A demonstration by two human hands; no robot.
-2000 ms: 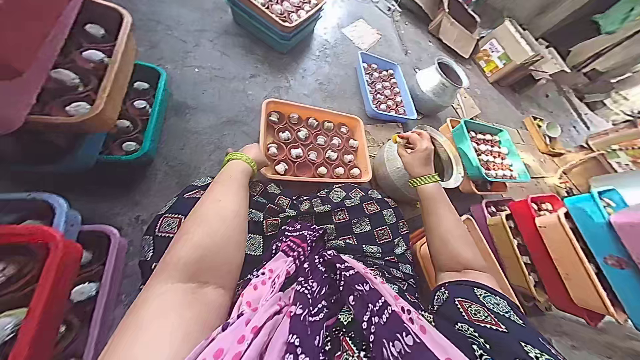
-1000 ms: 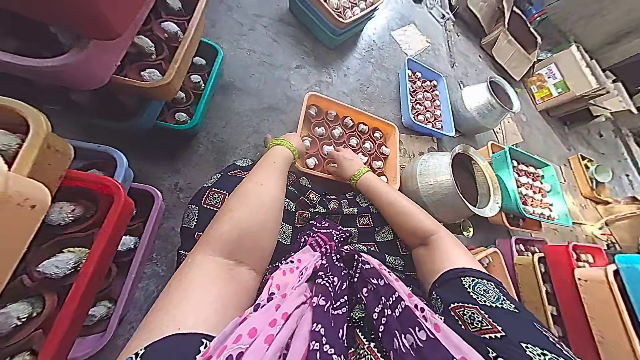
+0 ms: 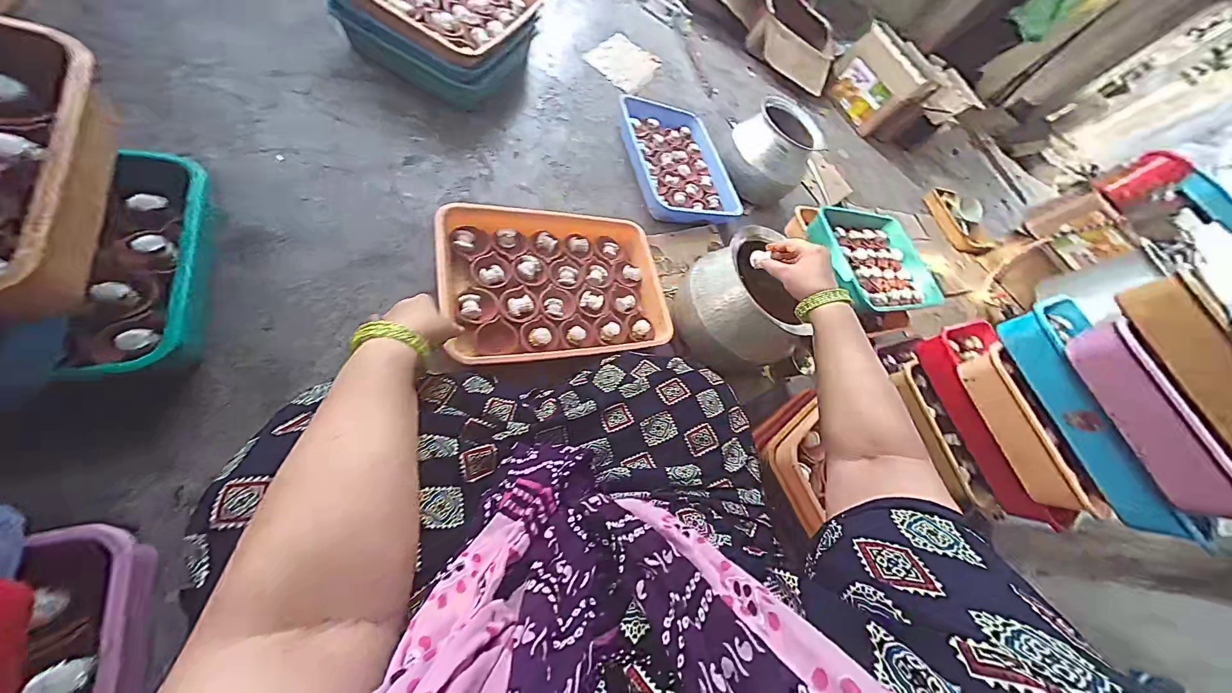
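An orange plastic tray rests at my knees, holding rows of small reddish-brown cups, most with a white piece inside. One cup at its near left corner shows no white piece. My left hand is at the tray's left edge, its fingers partly hidden, so its grip is unclear. My right hand pinches a small white piece over the mouth of a metal pot, which lies tilted right of the tray.
A blue tray of filled cups and a second metal pot stand beyond. A green tray lies right of the near pot. Coloured trays line the right side; more, including a green one, stand at left. Cardboard boxes lie behind.
My right hand has moved from over the orange tray to the mouth of the metal pot at the right. The left hand stays at the tray's left side.
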